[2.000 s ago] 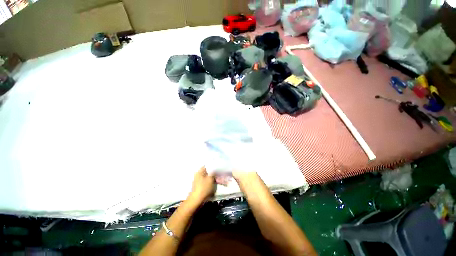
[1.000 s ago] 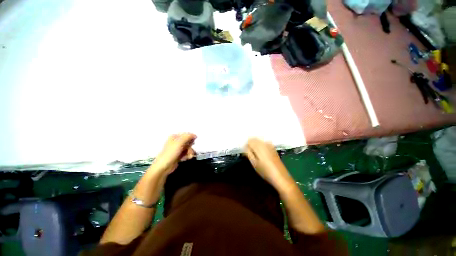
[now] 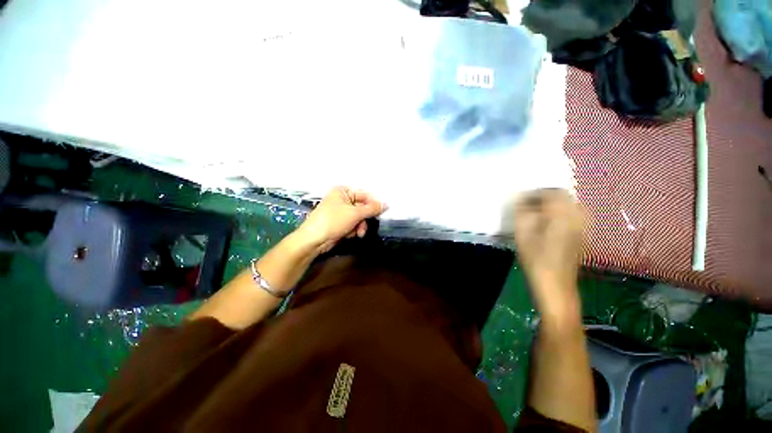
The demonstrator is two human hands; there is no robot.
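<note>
A clear bag [image 3: 516, 123] lies on the white cloth near its right side, its film almost invisible toward the table edge. A misty grey item [image 3: 487, 97] shows inside it, with a white barcode label [image 3: 476, 77] over it. My left hand [image 3: 343, 213] is at the front table edge, left of the bag's near end, thumb and fingertips pinched on what looks like its thin clear edge. My right hand [image 3: 546, 232] is at the edge to the right, motion-blurred; its fingers and any film in them cannot be made out.
Several grey-and-black soft items [image 3: 647, 80] lie at the back right. A long white strip [image 3: 701, 186] lies on the red striped cloth [image 3: 631, 178]. A pale blue carrier bag [image 3: 749, 30] is at the right rim. Grey stools [image 3: 85, 254] stand below the table at left and right.
The view has tilted down and turned left. The bagged item appears larger, its barcode label now readable as a label. My hands have moved farther apart along the edge.
</note>
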